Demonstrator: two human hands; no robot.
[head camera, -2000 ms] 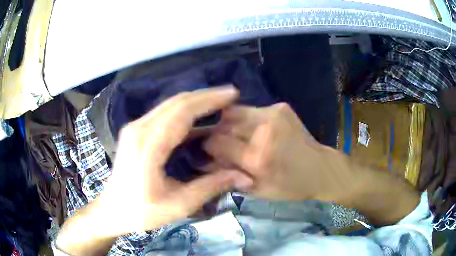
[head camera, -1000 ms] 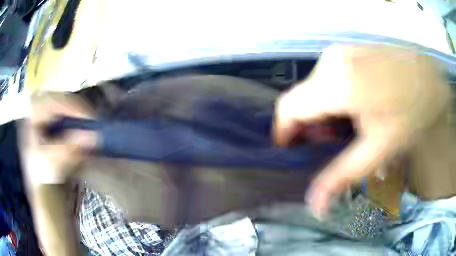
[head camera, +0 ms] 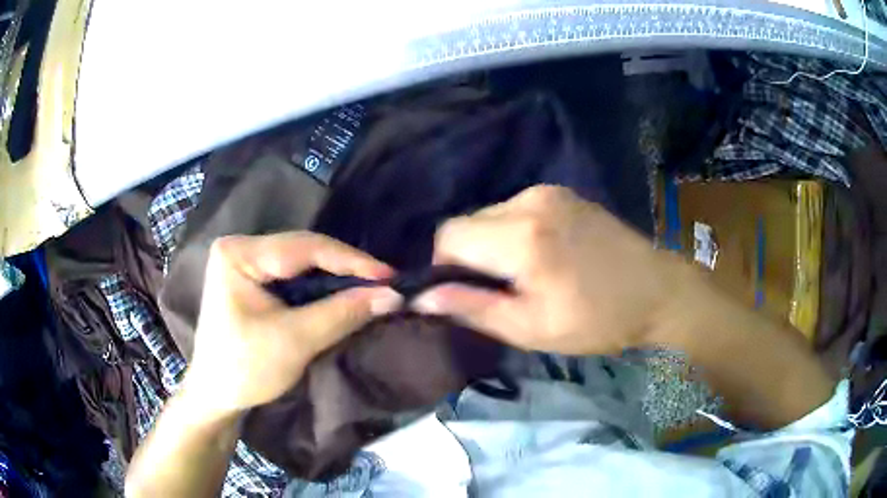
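Note:
A brown cloth garment lies bunched over the lap below the table edge. A dark navy-black band on it is pinched between both hands. My left hand grips the band's edge between thumb and fingers. My right hand grips it just beside, the fingertips almost touching. More dark cloth spreads behind the hands. A small black label with white print shows at the upper left of the garment.
The white table with its grey printed scale curves across the top. A taped cardboard box stands at the right, with plaid cloth above it. Brown and plaid pieces are piled at the left. A white thread hangs at upper right.
The hands were wide apart with the band stretched between them; they have come together at the middle and now pinch its edge. The garment has bunched up, and the printed label has come into view.

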